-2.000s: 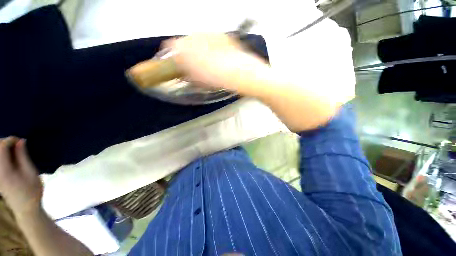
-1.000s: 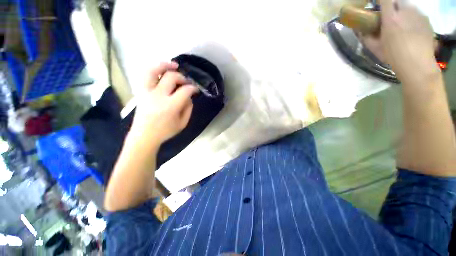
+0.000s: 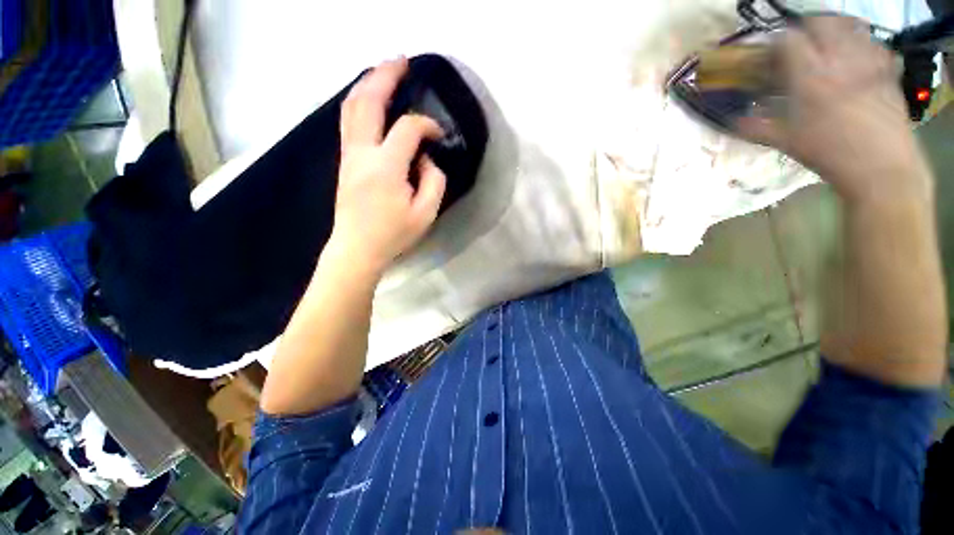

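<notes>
A dark garment (image 3: 262, 235) lies over the left part of the white padded board (image 3: 554, 63), with a rounded open end, perhaps a sleeve opening, near the middle. My left hand (image 3: 387, 172) is on this end, its fingers gripping the cloth at the opening. A steam iron (image 3: 722, 84) with a wooden handle and silver pointed body is at the right end of the board. My right hand (image 3: 837, 105), blurred, is closed around its handle. The iron's underside is hidden.
Blue plastic crates (image 3: 42, 303) stand at the left. A cardboard box (image 3: 126, 418) with brown cloth is below the board at lower left. A small red light (image 3: 923, 95) shows at the far right. Creased, stained cover cloth (image 3: 638, 209) hangs at the board's front edge.
The iron has gone from the dark cloth to the board's right end. The garment has shifted left, and my left hand now grips its rounded end, slightly higher than a second ago.
</notes>
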